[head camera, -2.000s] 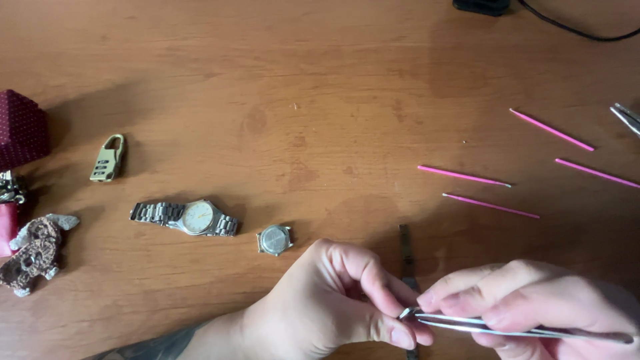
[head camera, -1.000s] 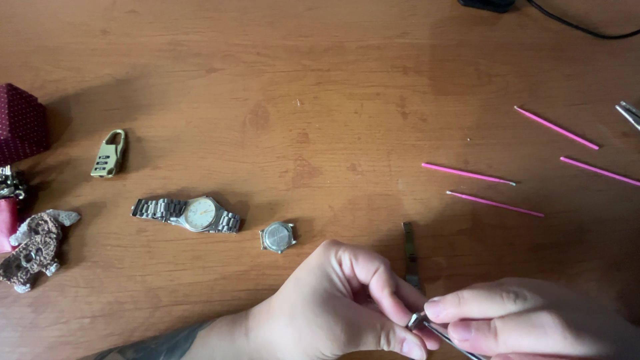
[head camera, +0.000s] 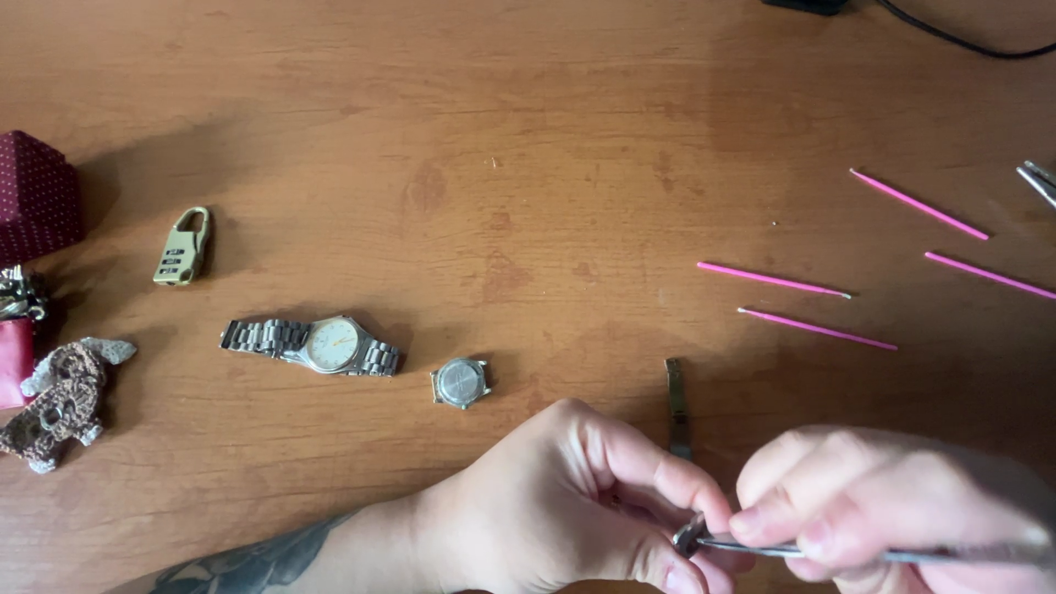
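Between the thumb and fingertips of my left hand (head camera: 577, 503) is a small dark metal piece (head camera: 689, 535), mostly hidden by the fingers. My right hand (head camera: 891, 503) grips a pair of metal tweezers (head camera: 916, 558), whose tip touches that piece. Just beyond my fingers lies a metal watch band part (head camera: 676, 404), its near end hidden. A watch case without a band (head camera: 462, 383) rests back-side up to the left of my left hand. Further left is a wristwatch (head camera: 334, 344) with a metal link bracelet and a light dial.
Several pink micro-applicator sticks (head camera: 817, 329) lie at the right, with a metal tool tip (head camera: 1038, 183) at the edge. A brass combination padlock (head camera: 182, 247), a dotted maroon box (head camera: 33, 198) and a crocheted item (head camera: 66, 396) are at the left. A black cable (head camera: 957, 37) runs along the top right.
The tweezers have turned in my right hand, first to a steeper slant and now back nearly level, with the tip staying at the small piece. My left hand keeps its hold.
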